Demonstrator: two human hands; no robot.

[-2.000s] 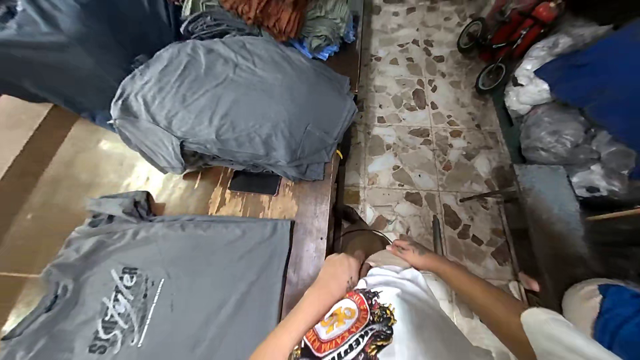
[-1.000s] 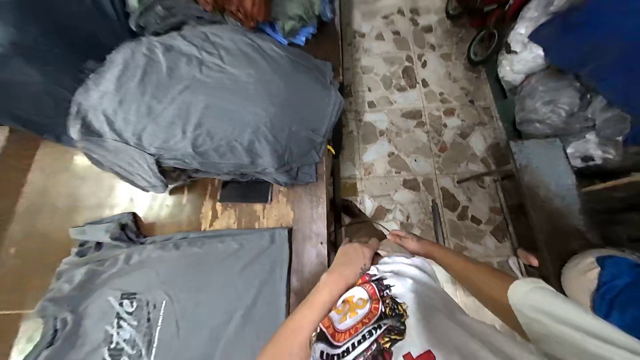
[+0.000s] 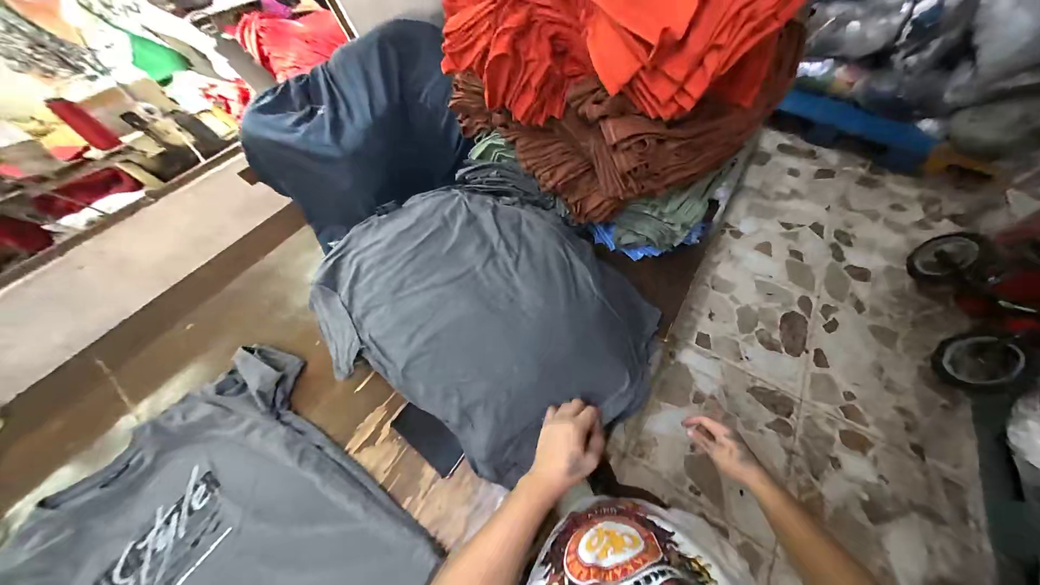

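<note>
A stack of grey T-shirts [image 3: 487, 301] lies on the worn wooden table. At its near right edge my left hand [image 3: 570, 443] rests on the cloth with curled fingers; whether it pinches the fabric is unclear. My right hand [image 3: 721, 447] hovers over the floor to the right of the stack, fingers apart and holding nothing. A printed grey T-shirt [image 3: 268, 496] is spread flat at the lower left. Between it and the stack, a dark flat object [image 3: 428, 439] lies partly under the shirts.
Behind the stack rise piles of orange cloth [image 3: 634, 49], brown cloth [image 3: 617, 146] and green cloth [image 3: 674, 211]. A dark blue cloth-covered object [image 3: 366, 122] stands at the back left. Wheels [image 3: 979, 361] of a small red vehicle stand on the tiled floor [image 3: 780, 341] at right.
Both hands have left the brown item and white shirt at my waist. My left hand is now at the grey stack, my right is raised apart from it. The view has tilted up.
</note>
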